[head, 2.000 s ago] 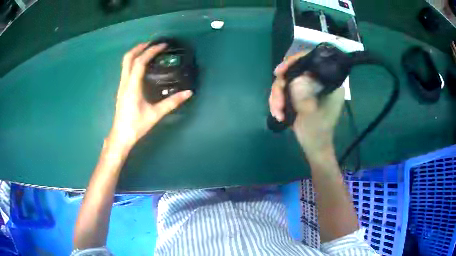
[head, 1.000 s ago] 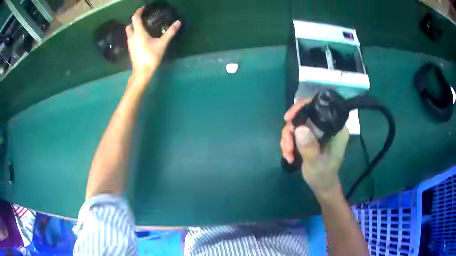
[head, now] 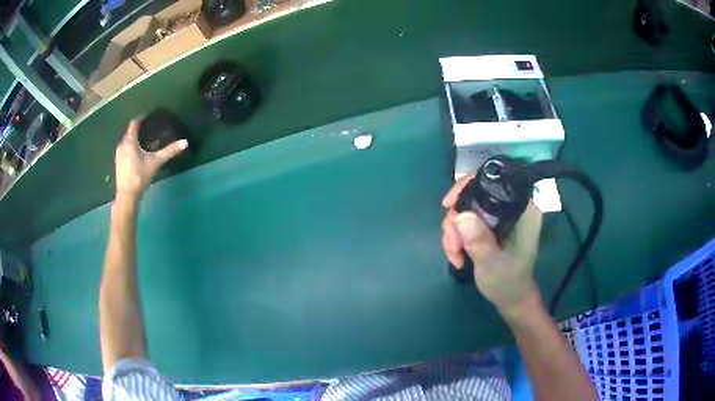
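My left hand (head: 145, 160) is at the upper left with thumb and fingers around a black rounded unit housing (head: 162, 131) on the darker green strip. A second black housing (head: 228, 92) stands to its right, untouched. My right hand (head: 494, 243) is closed around a black electric screwdriver (head: 502, 196) just in front of the screw feeder. The screwdriver's thick black cord (head: 593, 211) loops to the right and down. The tool's tip is not clearly visible.
The white screw feeder (head: 506, 133) stands right of centre on the green bench (head: 313, 266). A white scrap (head: 362, 141) lies left of it. A black ring-like part (head: 676, 125) is at far right. Blue crates (head: 627, 345) are lower right; cardboard trays (head: 174, 41) upper left. A person's arm (head: 19, 374) shows lower left.
My left hand has let go of the housing it placed on the dark strip and moved left to the other one. My right hand still holds the screwdriver by the feeder. The view has shifted.
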